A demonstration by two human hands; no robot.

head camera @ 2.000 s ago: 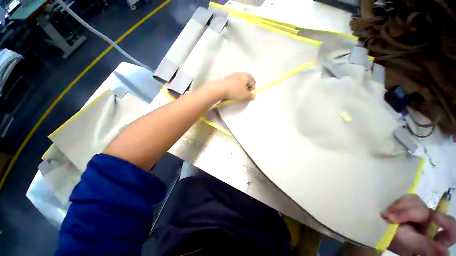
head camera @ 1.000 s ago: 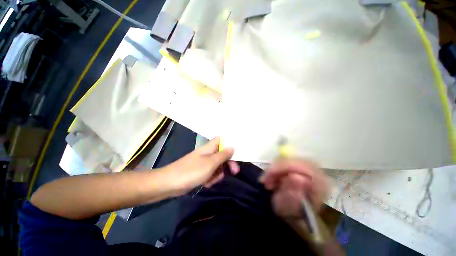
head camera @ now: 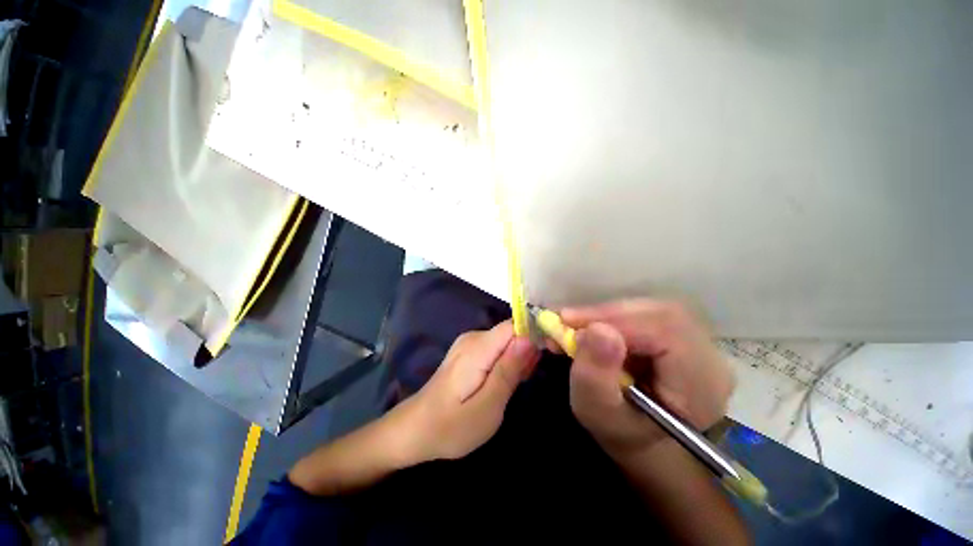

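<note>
A large pale grey panel [head camera: 726, 171] with a yellow edge strip [head camera: 496, 176] lies over the table and reaches its front edge. My left hand [head camera: 469, 389] pinches the panel's lower corner at the end of the yellow strip. My right hand [head camera: 651, 368] holds a pen-like tool [head camera: 683, 430] with a silver shaft and yellow wrapping near its tip. The tip is at the corner, close beside my left fingertips. Whether it touches the edging is hard to tell.
A stack of yellow-edged panels [head camera: 187, 160] lies on a shiny metal stand [head camera: 251, 389] at the left. The pale marked table [head camera: 352, 144] shows between. A thin cord [head camera: 808, 400] lies at the right. Cartons [head camera: 53, 267] stand at the far left.
The panel was turned and drawn towards me, its corner now between both hands. My left hand moved from the far edge to this corner. The tool was brought in from the right to the corner.
</note>
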